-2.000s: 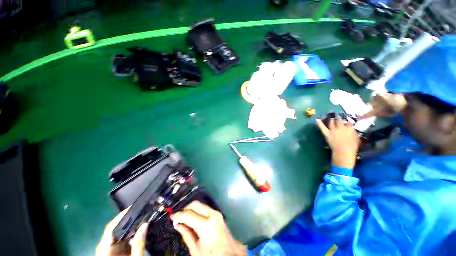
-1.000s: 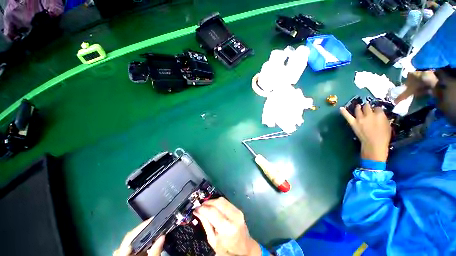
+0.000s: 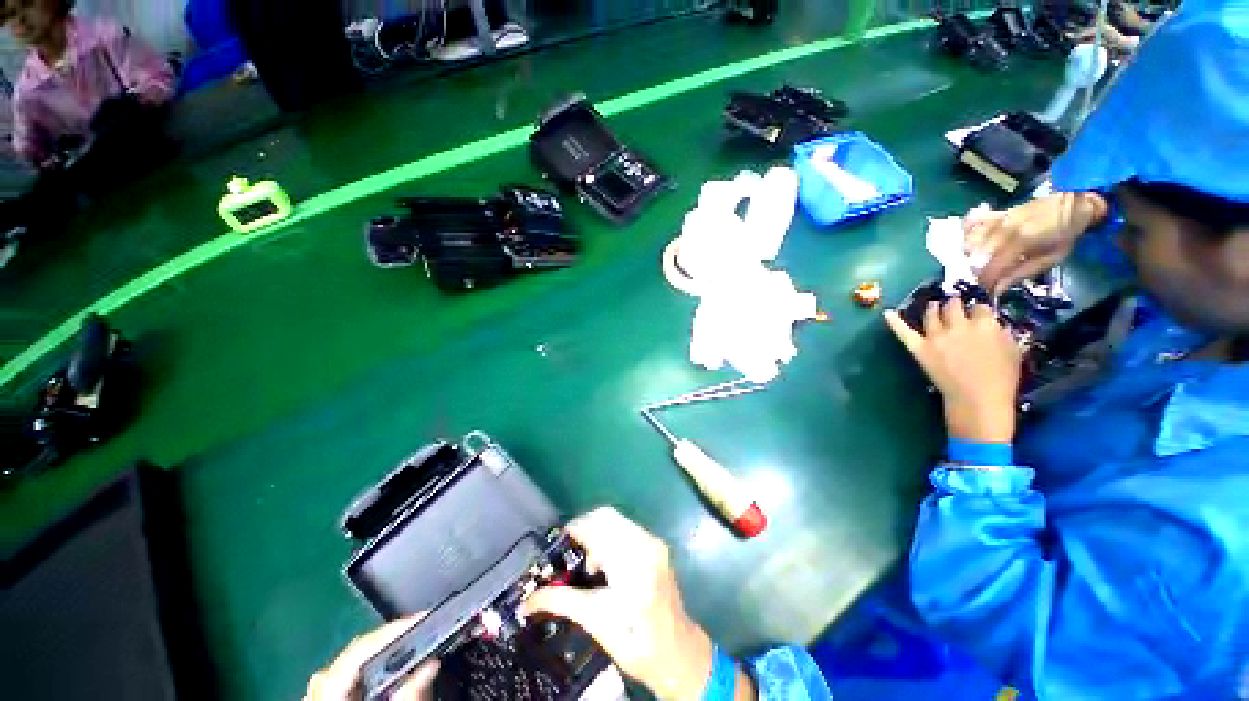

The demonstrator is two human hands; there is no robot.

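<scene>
A black hinged housing [image 3: 445,534] lies open on the green bench mat in front of me. A long black inner panel [image 3: 459,623] is held tilted above its near half, with small red and white parts along its edge. My left hand [image 3: 373,666], cut off by the bottom edge, grips the panel's left end. My right hand [image 3: 616,596] is at the panel's right end, thumb and fingers pinched at the wires and connectors [image 3: 514,603]; the exact piece between the fingertips is hidden.
A screwdriver [image 3: 719,489] and tweezers [image 3: 705,394] lie right of the housing, near a white heap [image 3: 747,295]. A blue bin [image 3: 852,178] and open housings [image 3: 473,236] lie beyond. A black tray [image 3: 89,589] is at left. A neighbour in blue [image 3: 1096,520] works at right.
My right hand has moved up along the panel towards its far right end, its fingers shifting over the wires. The neighbour's far hand has come down to the white cloth by their work.
</scene>
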